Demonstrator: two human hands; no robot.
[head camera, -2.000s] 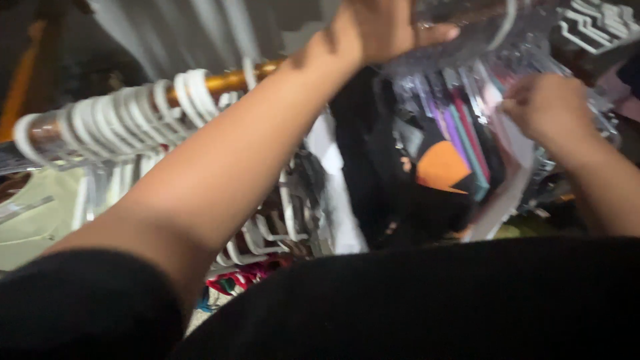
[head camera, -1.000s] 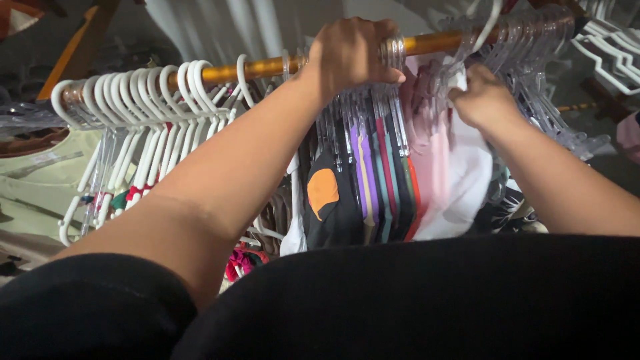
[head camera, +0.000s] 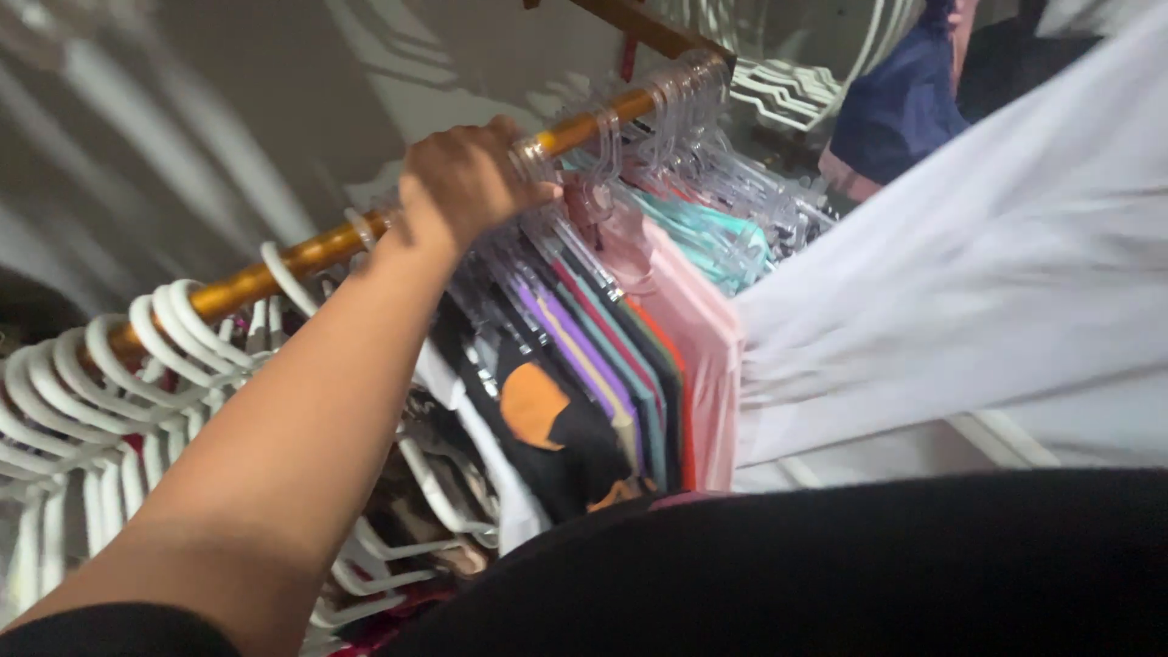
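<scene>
My left hand (head camera: 470, 178) is closed over the hooks of a bunch of clear plastic hangers on a wooden clothes rail (head camera: 246, 278). Below it hang folded garments in purple, teal, red and black, one with an orange patch (head camera: 534, 406). To their right hangs a pink garment (head camera: 693, 338) on a clear hanger. A white cloth garment (head camera: 958, 246) stretches from beside the pink one to the upper right edge. My right hand is out of view.
White plastic hangers (head camera: 91, 401) crowd the left of the rail. Clear hangers (head camera: 684, 100) and a turquoise garment (head camera: 712, 237) are at its right end. Beyond stand white wire hangers (head camera: 789, 91) and a dark blue garment (head camera: 899, 114). A grey wall (head camera: 265, 119) lies behind.
The white garment, beside the pink one on the rail one second ago, now spreads out to the right. My right hand has left the view. My left hand remains at the hanger hooks.
</scene>
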